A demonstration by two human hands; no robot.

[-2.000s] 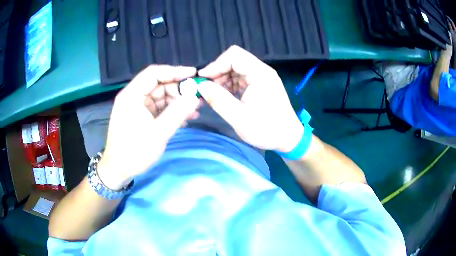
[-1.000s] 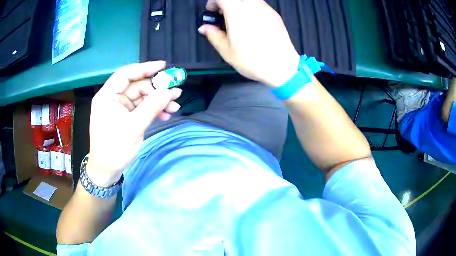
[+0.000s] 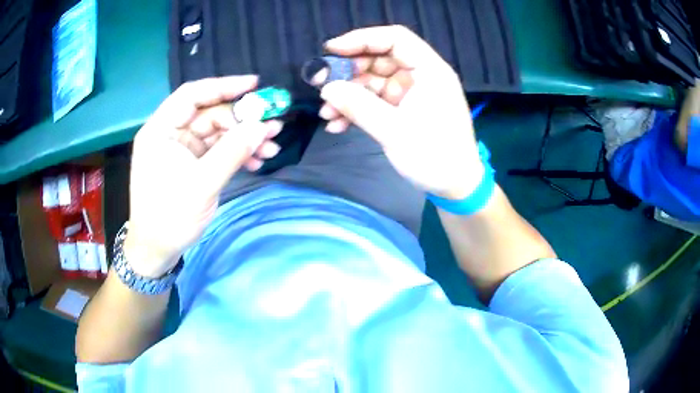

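Note:
My left hand (image 3: 196, 153) holds a green circuit board (image 3: 274, 102) with a pale part between thumb and fingertips, just past the tray's front edge. My right hand (image 3: 407, 107) holds a small dark oval housing (image 3: 336, 70) with a black opening at its left end, between thumb and index finger. The two parts are apart, with a short gap between them. The ribbed black tray (image 3: 430, 38) lies behind the hands. One black oval part with a white mark (image 3: 191, 29) lies at its left end.
A blue-white sheet (image 3: 74, 57) lies on the green bench (image 3: 127, 92) at left. Black trays (image 3: 629, 46) are stacked at the back right. A carton with red packs (image 3: 77, 222) stands below left. Another person's blue sleeve (image 3: 660, 165) shows at the right edge.
My right hand reached to the tray and has come back beside my left hand with the dark housing. A second black part with a white mark seen earlier on the tray no longer shows there.

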